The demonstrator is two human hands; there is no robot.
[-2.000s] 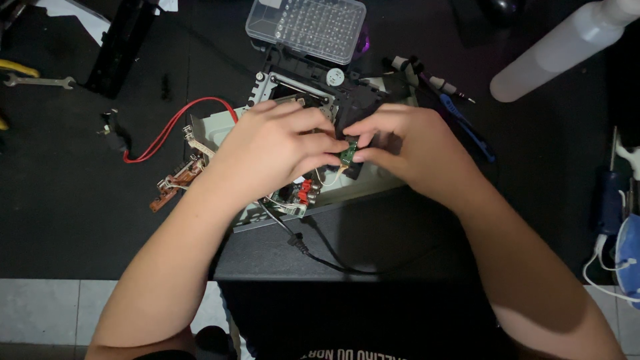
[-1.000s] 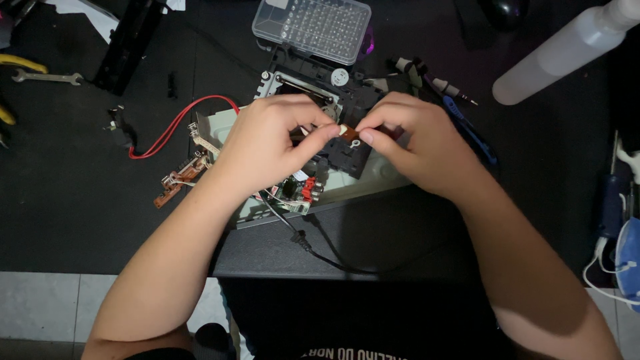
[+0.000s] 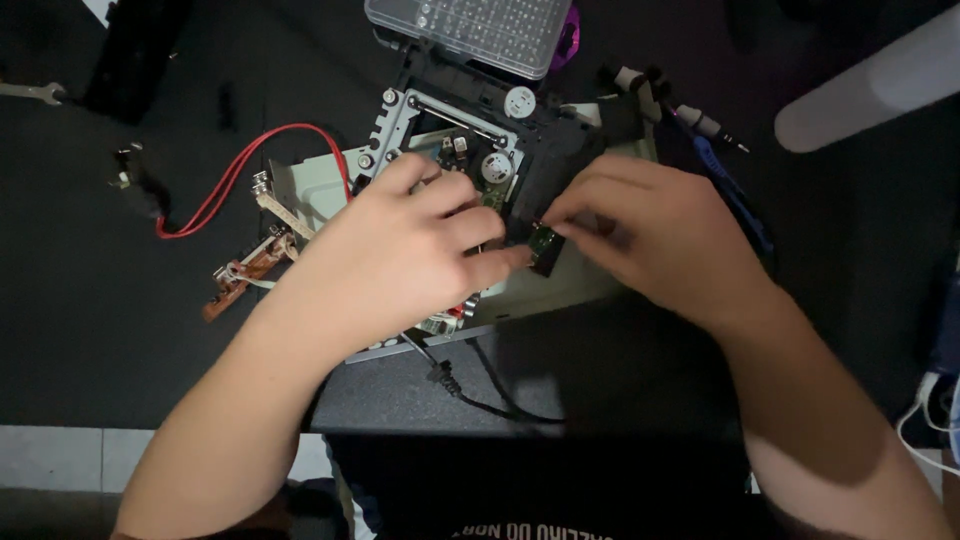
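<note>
A small green circuit board (image 3: 543, 241) is pinched between the thumb and fingertips of my right hand (image 3: 645, 232). My left hand (image 3: 427, 240) lies over an optical disc drive mechanism (image 3: 461, 120), its fingers bent and one fingertip at the board's left edge; whether it grips anything cannot be told. The mechanism, with a metal frame and white round parts, rests on a pale metal chassis (image 3: 592, 285). Red wires (image 3: 247, 165) run out to the left, near a brown circuit board (image 3: 251, 274). Red connectors are partly hidden beneath my left hand.
Behind the mechanism lies a clear compartment case (image 3: 480, 30). A white bottle (image 3: 862, 97), a blue-handled tool (image 3: 731, 187) and a soldering-iron-like tool (image 3: 709, 127) are at right. A wrench (image 3: 34, 91) and black plastic part (image 3: 139, 60) lie at left. A black cable (image 3: 480, 405) crosses the table's front edge.
My hands have moved apart from their close pinch. The small board has been turned: its brownish side showed a second ago, and its green side shows now.
</note>
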